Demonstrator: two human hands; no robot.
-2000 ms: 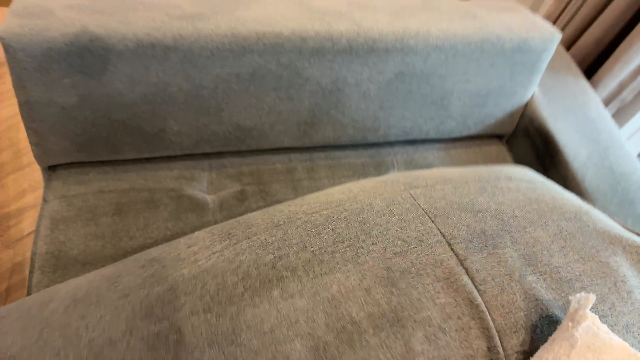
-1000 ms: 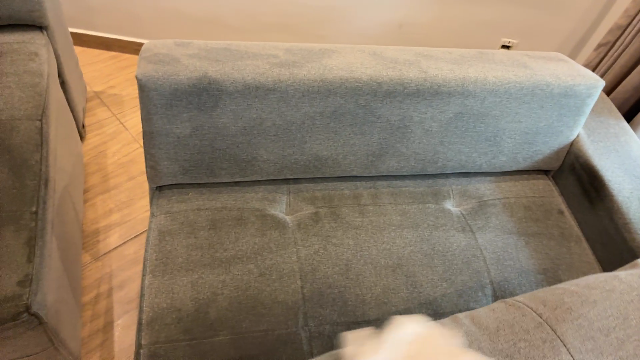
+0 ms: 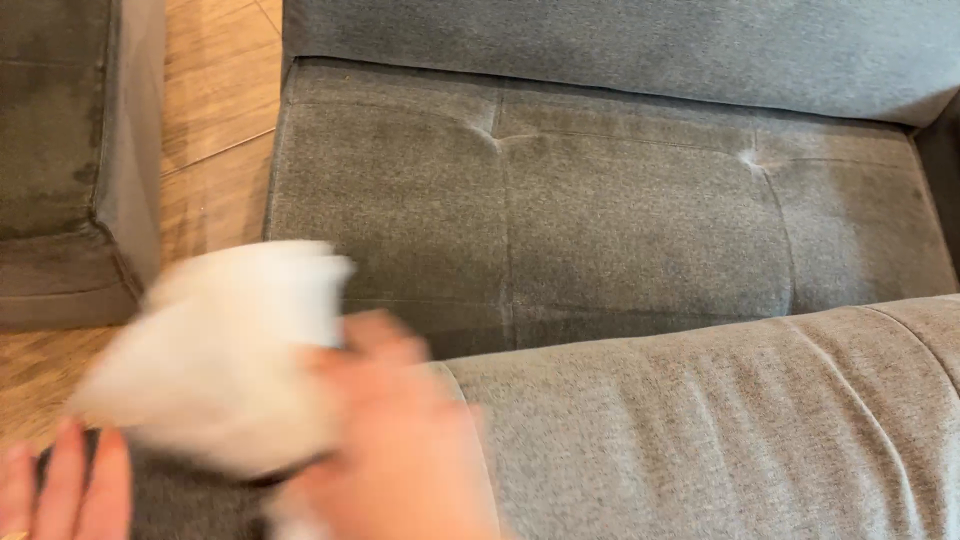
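Note:
My right hand (image 3: 390,442), blurred by motion, grips a folded white cloth (image 3: 232,360) at lower left of centre. At the bottom left corner the fingers of my left hand (image 3: 64,480) are spread and hold nothing that I can see; the palm is out of the frame. Both hands are over the near end of a grey-brown upholstered cushion (image 3: 675,420), which lies across the front of the sofa and has creases and a curved seam.
Behind the cushion is the tufted grey sofa seat (image 3: 637,210) with its backrest (image 3: 637,45). Another upholstered piece (image 3: 52,135) stands at the left, across a strip of wood-look floor (image 3: 217,97). A dark armrest (image 3: 941,165) is at the right edge.
The white cloth, seen in part at the bottom before, is now fully in view with my right hand on it. My left fingers have come into view. The view has shifted left and down.

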